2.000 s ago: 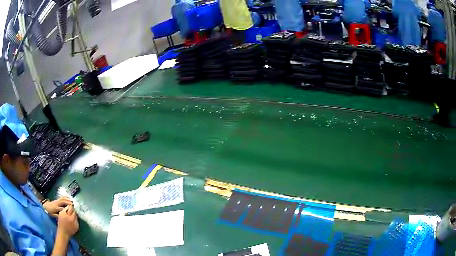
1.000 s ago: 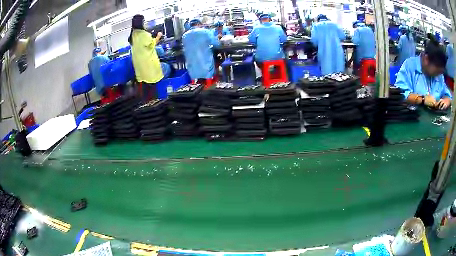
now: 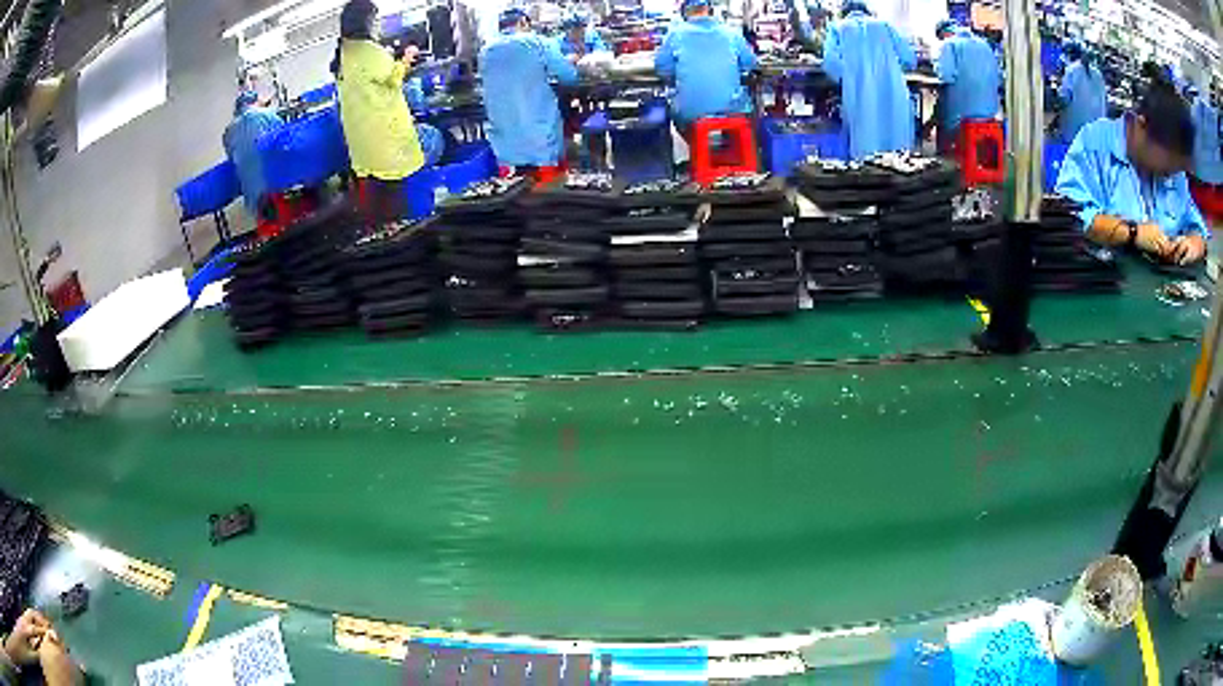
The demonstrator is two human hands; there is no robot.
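Note:
Neither of my hands is in view. Nearest me, a dark strip sheet on blue film [image 3: 503, 665] is cut off by the bottom edge. A white sheet with a blue pattern [image 3: 221, 659] lies at the lower left. At the lower right, a bright blue sheet with small circle marks [image 3: 999, 653] lies beside a whitish round tub or roll [image 3: 1097, 610]. A small black part [image 3: 231, 523] lies on the green belt at the left.
Stacks of black trays [image 3: 617, 255] stand across the green belt [image 3: 644, 469]. Another person's hands [image 3: 38, 641] show at the lower left edge. A person in blue [image 3: 1133, 181] sits at the upper right. A metal post [image 3: 1180, 456] stands at the right; another [image 3: 1022, 161] is further back.
The view has swung right and up from the left bench, then dipped slightly. The far tray stacks now sit higher in the picture, more of the near sheets shows, and the other person's hands show again.

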